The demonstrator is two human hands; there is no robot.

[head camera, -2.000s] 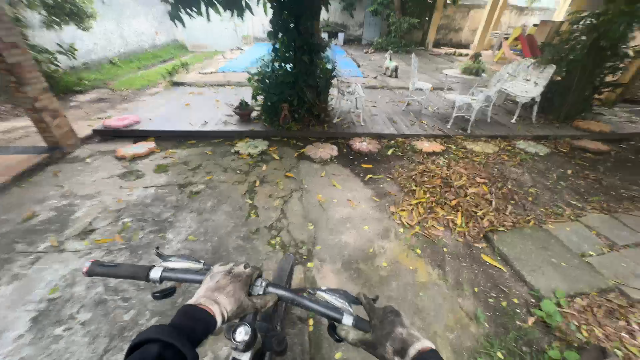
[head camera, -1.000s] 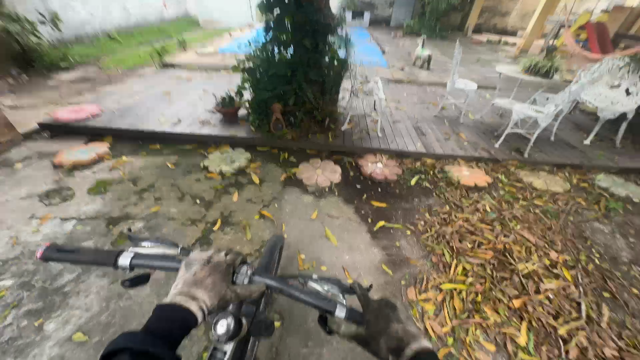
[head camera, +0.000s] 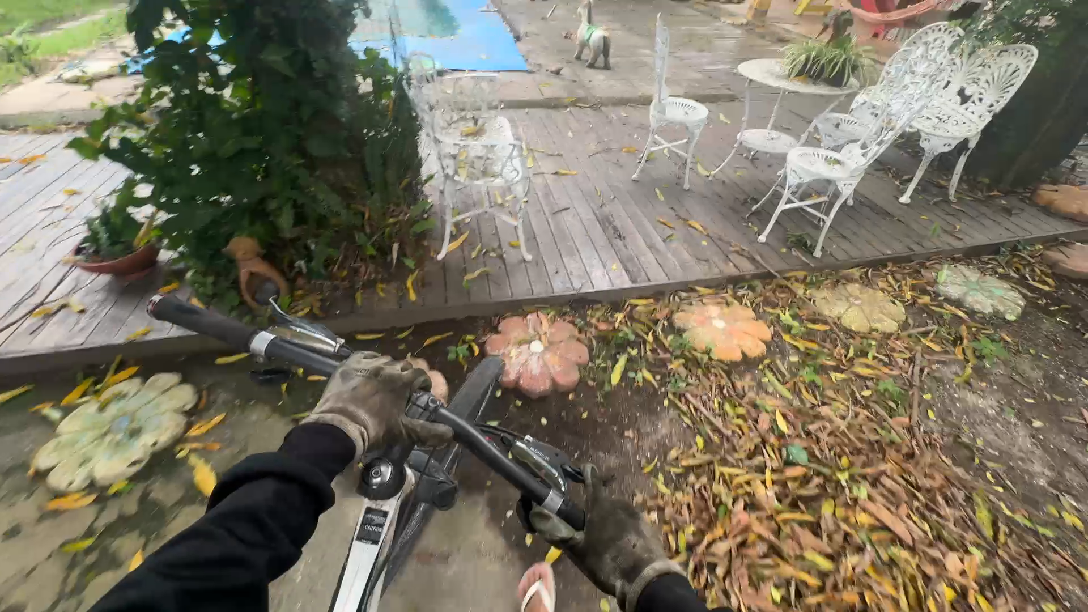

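A bicycle's black handlebar (head camera: 472, 438) crosses the lower left of the view, slanting down to the right. My left hand (head camera: 378, 404), in a dirty work glove, is closed around the bar close to the stem, inboard of the left brake lever (head camera: 308, 333). The left rubber grip (head camera: 204, 323) has no hand on it. My right hand (head camera: 599, 531), gloved too, holds the right grip beside its brake lever (head camera: 537, 459). Ahead of the bar shows the front tire (head camera: 476, 399), near a pink flower-shaped stepping stone (head camera: 537, 353). The white frame (head camera: 365, 544) lies below.
A raised wooden deck (head camera: 586, 212) edges the ground ahead, bearing white metal chairs (head camera: 676, 110) and a round table (head camera: 786, 76). An ivy-covered trunk (head camera: 280, 136) and a clay pot (head camera: 119, 259) stand left. Dry leaves (head camera: 833, 484) are heaped right. A sandaled foot (head camera: 537, 586) shows below.
The view and the bicycle have moved forward, closer to the deck and the flower-shaped stones. The handlebar now slants more steeply. Both hands have stayed on it.
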